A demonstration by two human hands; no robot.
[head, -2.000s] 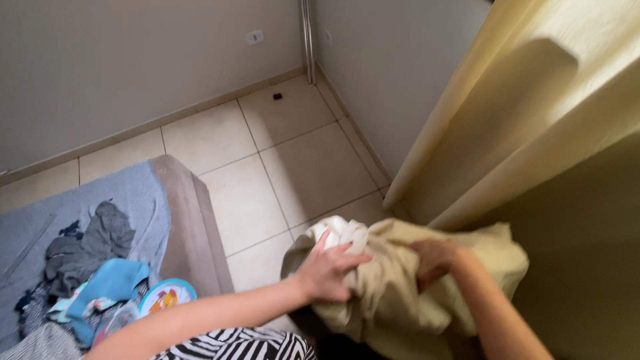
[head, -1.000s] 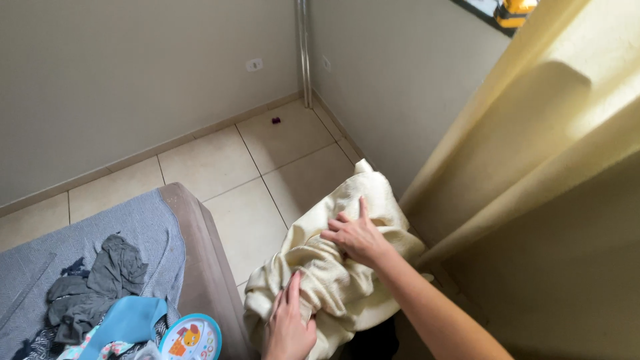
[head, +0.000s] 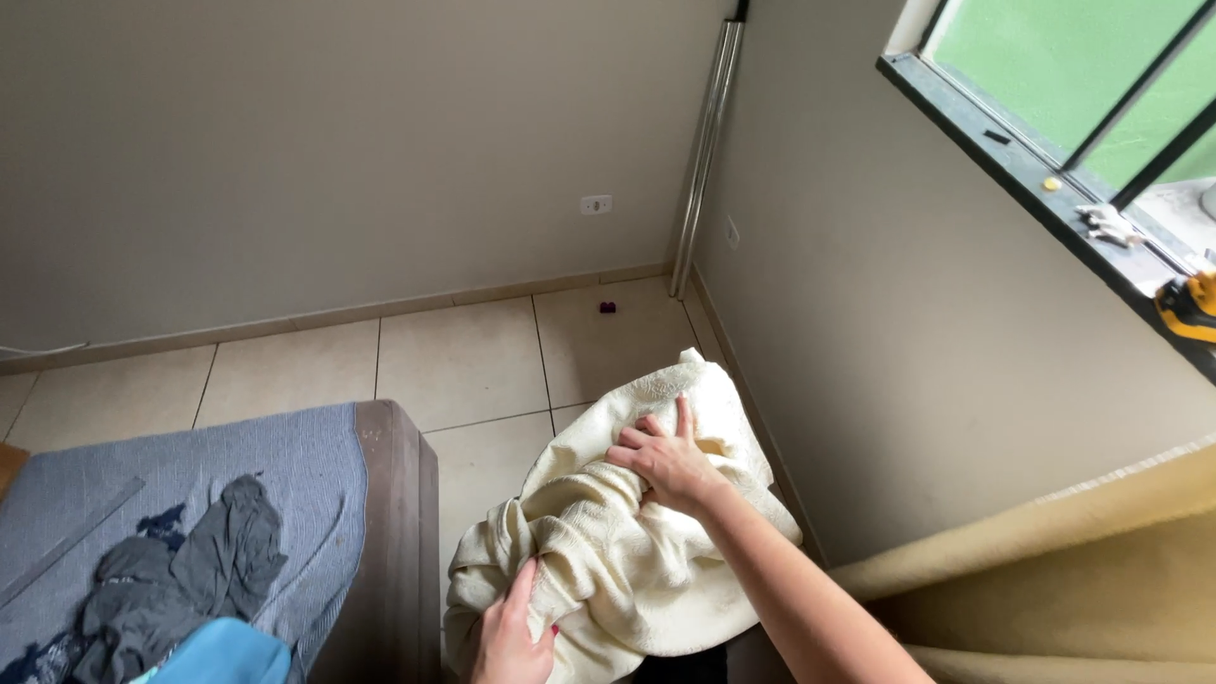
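A bunched cream-coloured cloth (head: 608, 532) fills the lower middle of the view, its surface patterned and slightly shiny. My right hand (head: 665, 465) presses on its upper part with the fingers spread, one finger pointing up. At the cloth's lower left, my left hand (head: 518, 627) grips a fold between the thumb and fingers; the lower part of this hand is cut off by the frame. Something dark shows below the cloth, but what it is cannot be told.
Left of the cloth stands a brown upholstered bed base or sofa (head: 399, 532) under a blue-grey cover with dark clothes (head: 228, 541). Yellow curtain fabric (head: 1045, 551) hangs at right. Metal poles (head: 705, 161) lean in the corner. A windowsill (head: 1026, 161) holds a yellow-and-black tool (head: 1187, 306).
The curtain has shifted away, showing more of the wall and window. Two seconds ago both hands were at the cloth's upper part; my left hand is now at its lower left. The view has shifted.
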